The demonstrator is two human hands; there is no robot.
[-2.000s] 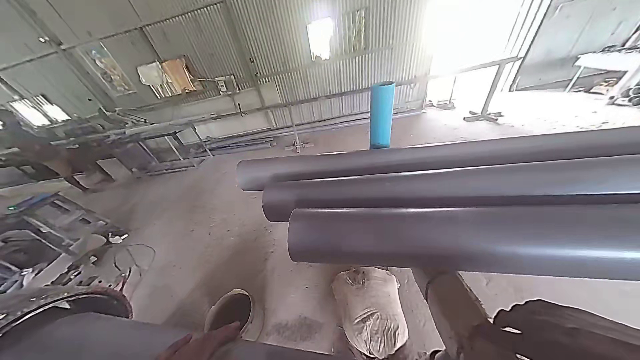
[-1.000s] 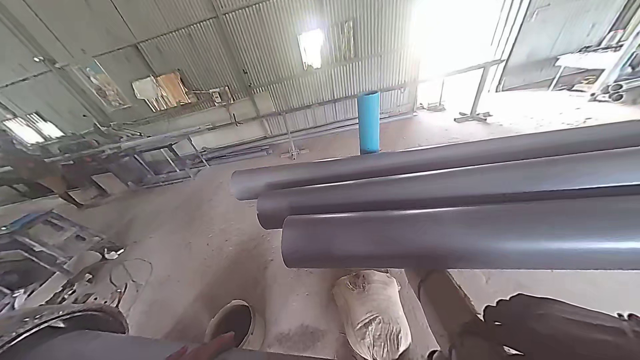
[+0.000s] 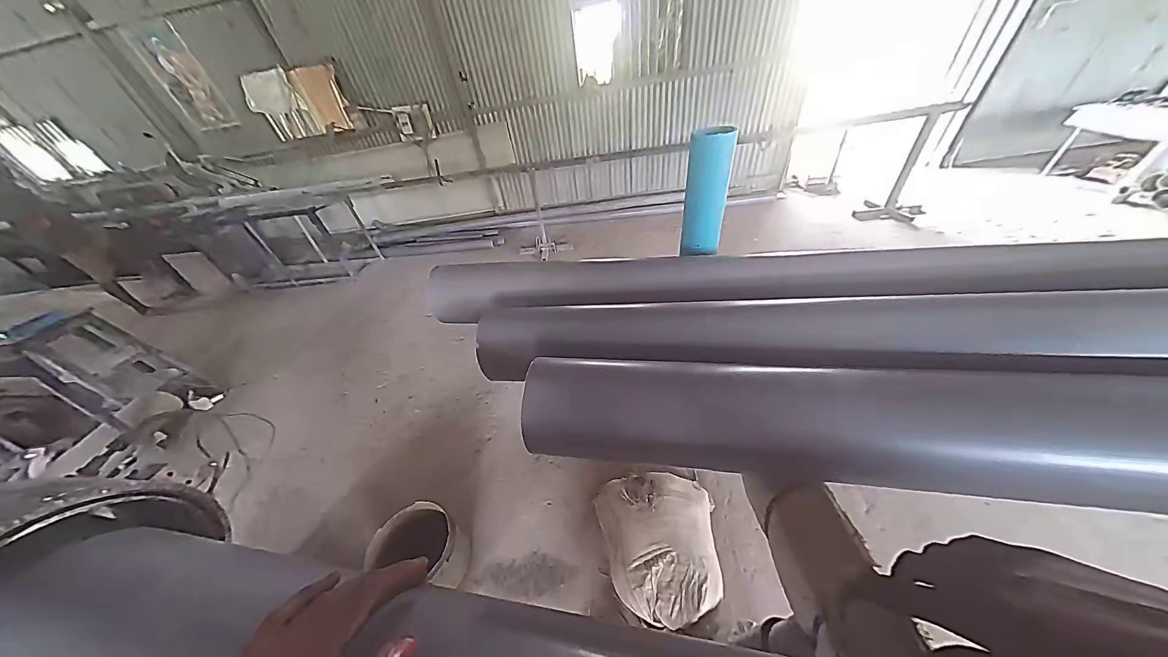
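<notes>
My left hand lies over the top of a thick grey plastic pipe at the lower left, its fingers curved against the surface. A reddish fingertip shows low on the near side of this pipe. The pipe passes by the round dark rim of a drum-like container. Three more grey pipes lie side by side at the right, apart from my hand. My right hand cannot be made out. A dark, glove-like shape is at the lower right; I cannot tell what it is.
An upright blue pipe stands behind the grey pipes. Below them are a stuffed pale sack and a round open container. Metal frames and scrap stand at the left. A metal stand is near the bright doorway.
My left hand shows more fully over the pipe than one second ago. The three grey pipes stay side by side. The view has shifted slightly.
</notes>
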